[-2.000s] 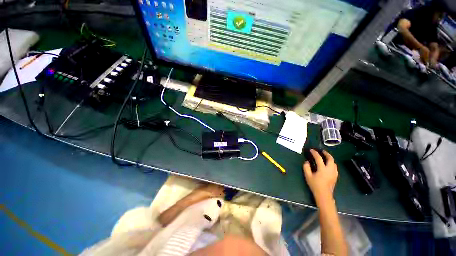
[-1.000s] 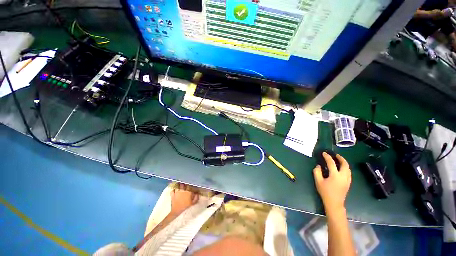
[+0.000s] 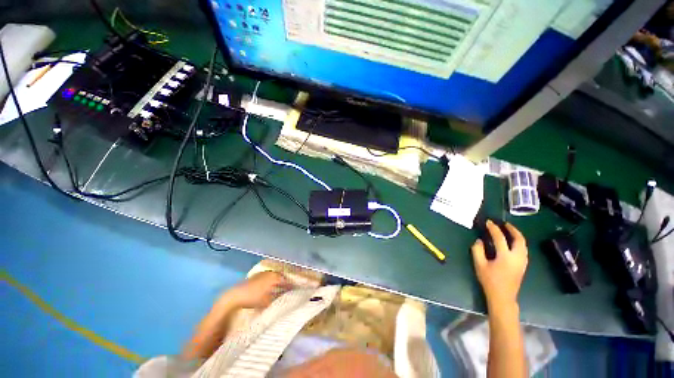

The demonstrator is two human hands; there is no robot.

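My right hand (image 3: 502,258) rests over the black mouse (image 3: 491,235) on the green bench, with its fingers around it. My left hand (image 3: 264,288) is low over my lap, below the bench edge; it is a little blurred and its fingers are not clear. A black electronic unit (image 3: 339,212) with a white label lies flat on the bench in front of me. A white cable (image 3: 387,221) loops at its right side. A yellow pen or marker (image 3: 426,244) lies between the unit and the mouse. The monitor (image 3: 414,66) shows a window with green rows.
A black test box (image 3: 126,96) with silvery connectors stands at the left, with tangled black cables (image 3: 214,176) beside it. A paper slip (image 3: 460,192) and a label roll (image 3: 522,193) lie near the mouse. Several black units (image 3: 630,255) cluster at the right. A white tray (image 3: 543,347) is below the bench.
The green tick pop-up has gone from the visible screen. My left hand has shifted slightly over my lap. My right hand stays on the mouse. The view has moved slightly.
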